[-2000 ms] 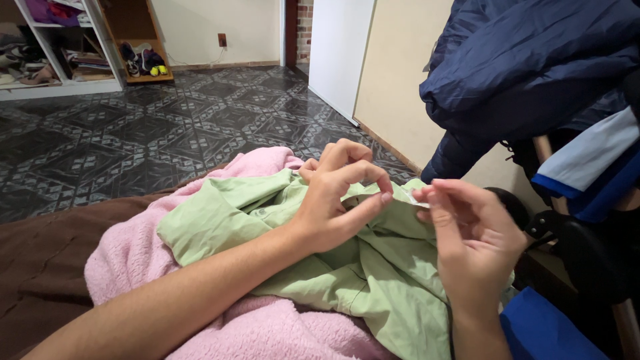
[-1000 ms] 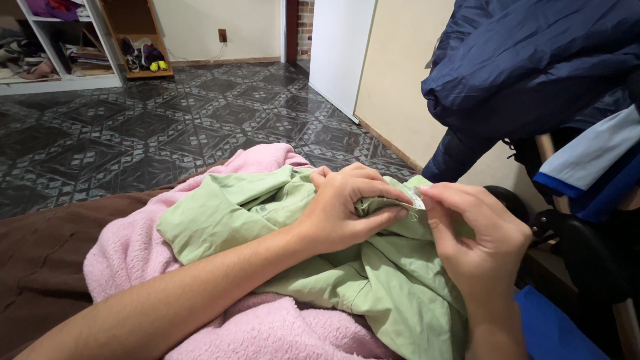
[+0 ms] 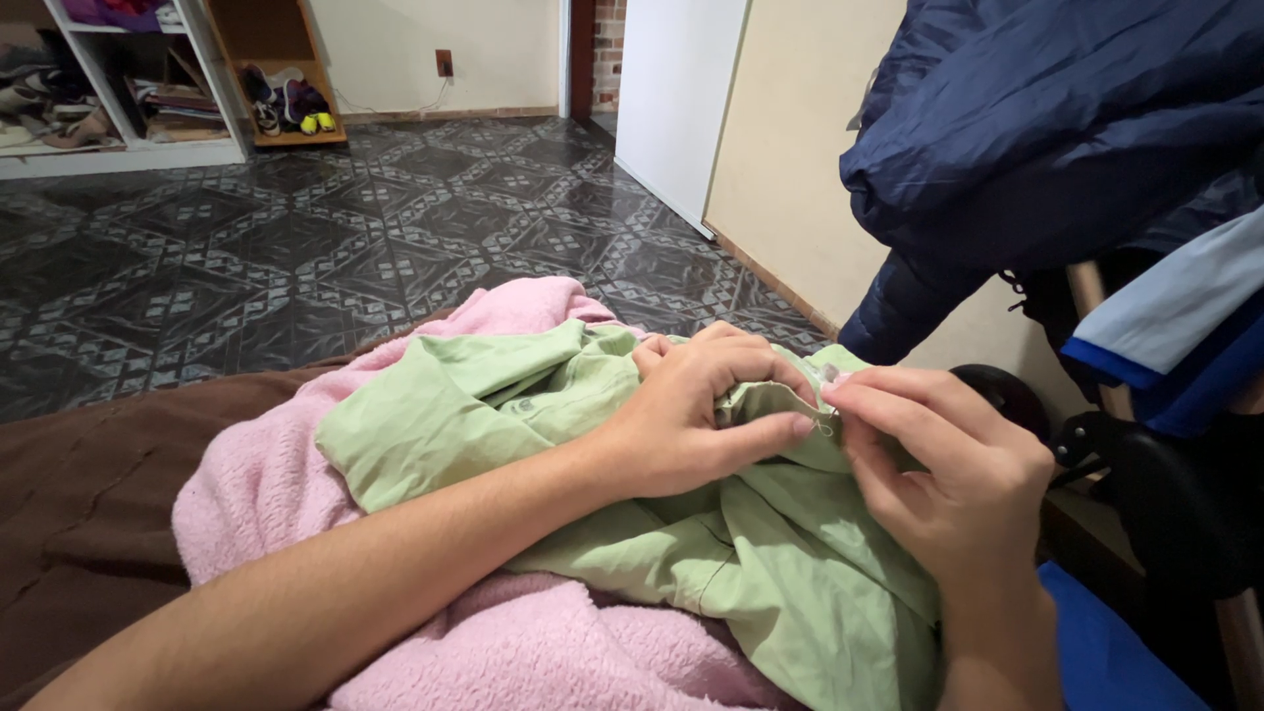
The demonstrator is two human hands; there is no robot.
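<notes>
A light green cloth garment point(image 3: 790, 563) lies bunched over a pink fleece blanket point(image 3: 267, 464). My left hand point(image 3: 701, 415) grips a fold of the garment near its edge, thumb below and fingers over it. Close to its right, my right hand point(image 3: 938, 454) pinches the same edge between thumb and forefinger, beside a small pale button-like piece point(image 3: 828, 373). A loose thread point(image 3: 824, 427) curls at the edge between the hands. Whether the right fingertips also hold a needle cannot be told.
Brown fabric point(image 3: 89, 494) spreads under the blanket at left. A navy padded jacket point(image 3: 1037, 128) and a light blue cloth point(image 3: 1175, 296) hang at right above black wheeled gear. Beyond lie a patterned tile floor point(image 3: 444, 227), a white shelf point(image 3: 197, 153) and a wooden rack with shoes point(image 3: 296, 143).
Two seconds ago the left fingers were more raised and curled; they have since lowered over the cloth edge. The right hand remains at that edge, with its fingers a little shifted.
</notes>
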